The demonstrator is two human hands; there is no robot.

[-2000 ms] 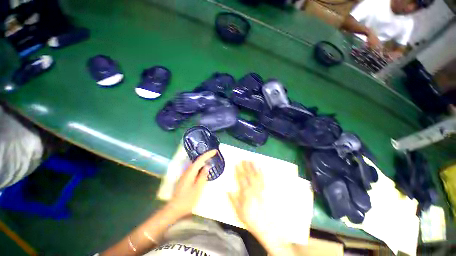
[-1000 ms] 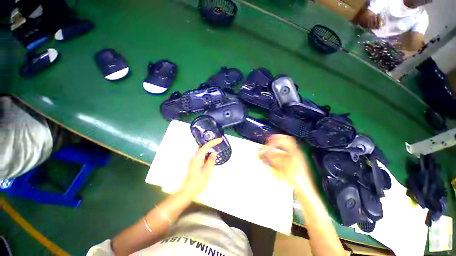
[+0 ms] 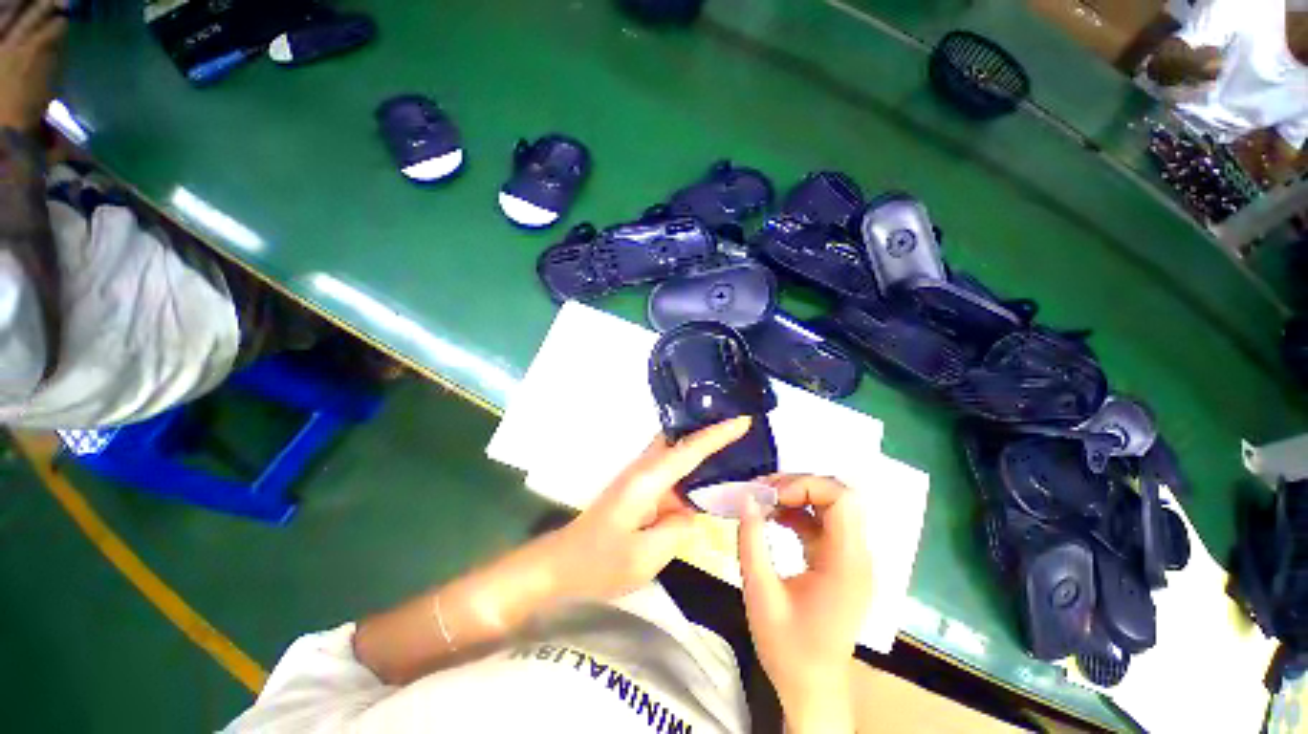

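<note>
My left hand [image 3: 638, 523] grips a dark oval plastic housing [image 3: 707, 384] above the white sheets. My right hand [image 3: 815, 574] holds a small pale sticker [image 3: 736, 498] between thumb and finger, at the near end of the housing. The sticker touches or overlaps that end; whether it is stuck down I cannot tell. The white sticker sheets [image 3: 581, 380] lie on the green bench under both hands.
Dark housings lie heaped from centre to right [image 3: 904, 337]. Two white-ended housings [image 3: 545, 179] lie at upper left. A black mesh basket [image 3: 978, 75] stands at the far side. More pale sheets [image 3: 1191, 631] lie at right. Neighbouring workers sit at left and upper right.
The view has shifted right. My right hand has come in from the side to the near end of the held housing, now with a pale sticker there. My left hand still holds the housing, now turned differently.
</note>
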